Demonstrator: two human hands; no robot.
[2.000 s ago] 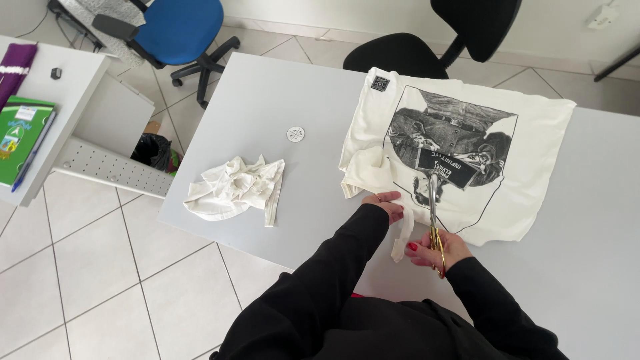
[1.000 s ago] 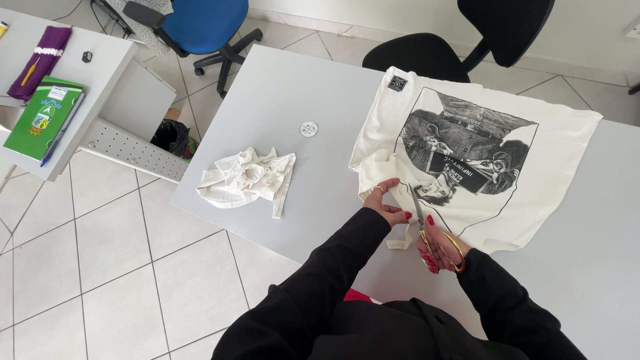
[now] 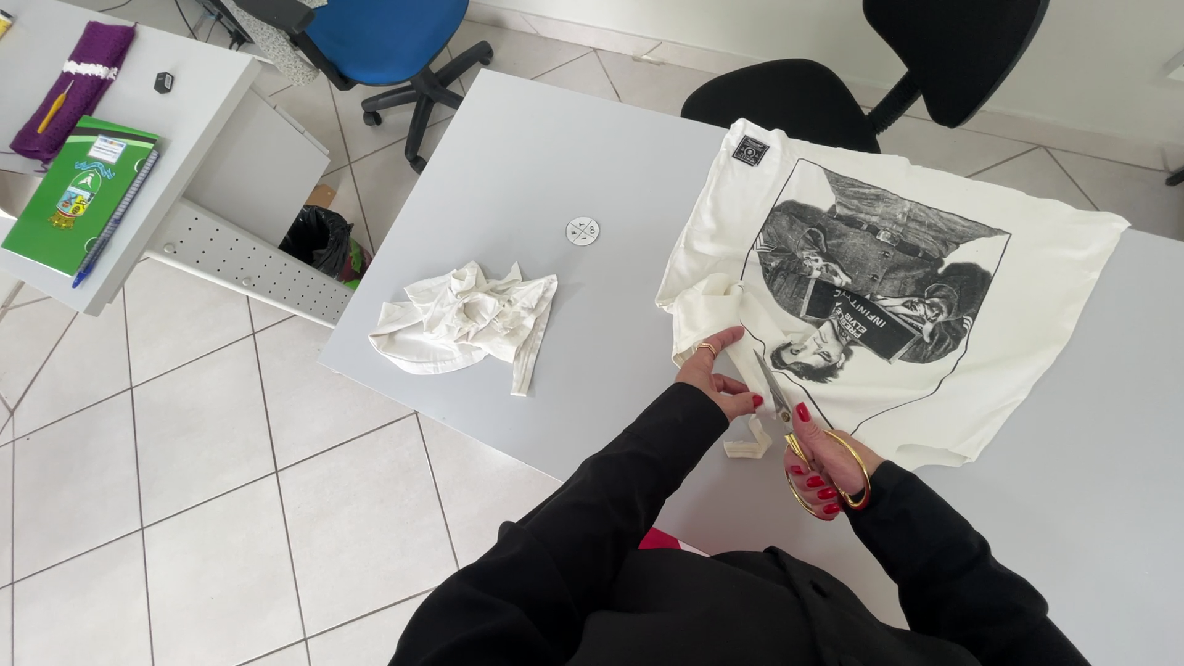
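A white cloth with a black-and-white printed picture (image 3: pixel 1045 250) lies spread on the grey table (image 3: pixel 518 148). My right hand (image 3: pixel 828 467) holds gold-handled scissors (image 3: pixel 777 393), with the blades at the cloth's near left edge, beside the drawn black outline. My left hand (image 3: pixel 721 375) grips the cloth's edge just left of the blades, by a bunched fold (image 3: pixel 708 314). A narrow cloth strip (image 3: pixel 751 439) hangs down between my hands. Crumpled white cloth scraps (image 3: pixel 472 319) lie to the left.
A round white disc (image 3: pixel 583 231) with markings lies behind the scraps. On a second desk at left are a green notebook (image 3: pixel 79 199), a blue pen (image 3: pixel 88 264) and a purple crocheted piece (image 3: pixel 79 83). A black chair (image 3: pixel 786 97) and a blue chair (image 3: pixel 375 37) stand behind the table.
The scissors have moved along the cloth's near left edge, away from my body, and their blades are now apart. My left hand stays at the edge. The view has shifted.
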